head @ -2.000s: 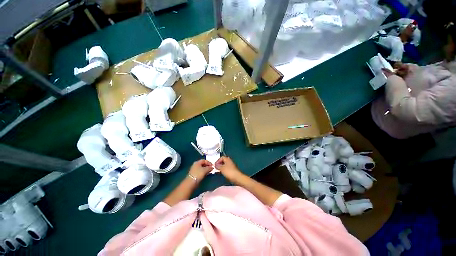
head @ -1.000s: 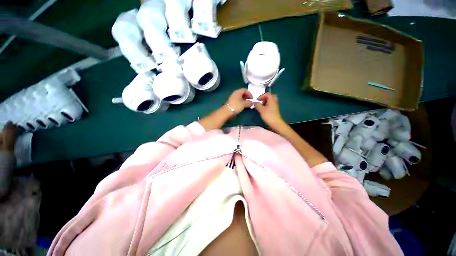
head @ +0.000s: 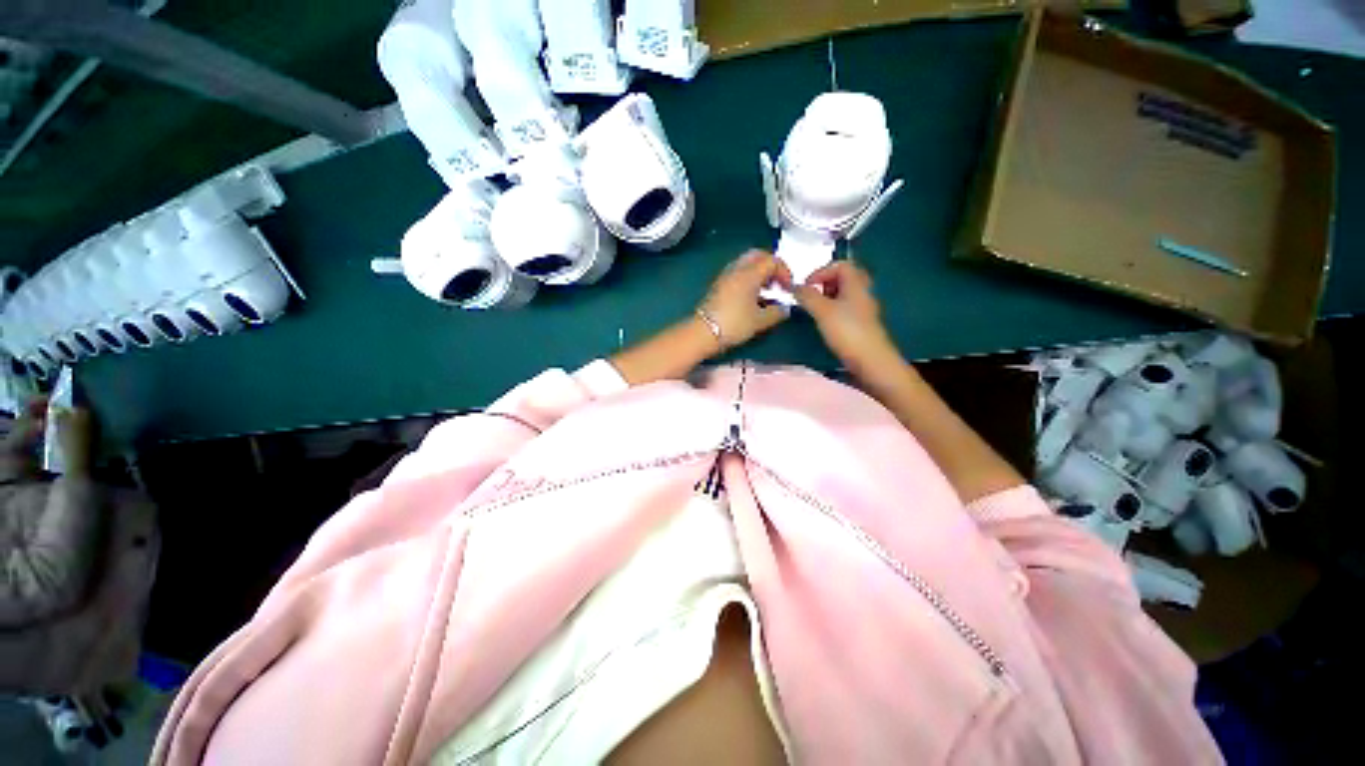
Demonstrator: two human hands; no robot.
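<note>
A white security camera (head: 834, 162) lies on the dark green mat in front of me, its round head away from me and an antenna on each side. Its bracket end (head: 808, 255) points toward me. My left hand (head: 744, 298) and my right hand (head: 841, 307) meet at the bracket end, the fingertips pinching it from both sides. Something small and white shows between the fingertips; the fingers mostly hide it.
Several white cameras (head: 551, 237) lie at the left on the bench (head: 352, 341). An open carton (head: 1011, 142) holding a thin teal stick (head: 1202, 256) is at the right. Piled cameras (head: 1183, 427) are below it. A neat camera row (head: 165, 285) and another person's hand (head: 68, 434) are far left.
The view has tilted down and turned left, so the bench things sit higher and further right. My hands stay at the bracket end, with the fingers slightly shifted. The person at far left shows more.
</note>
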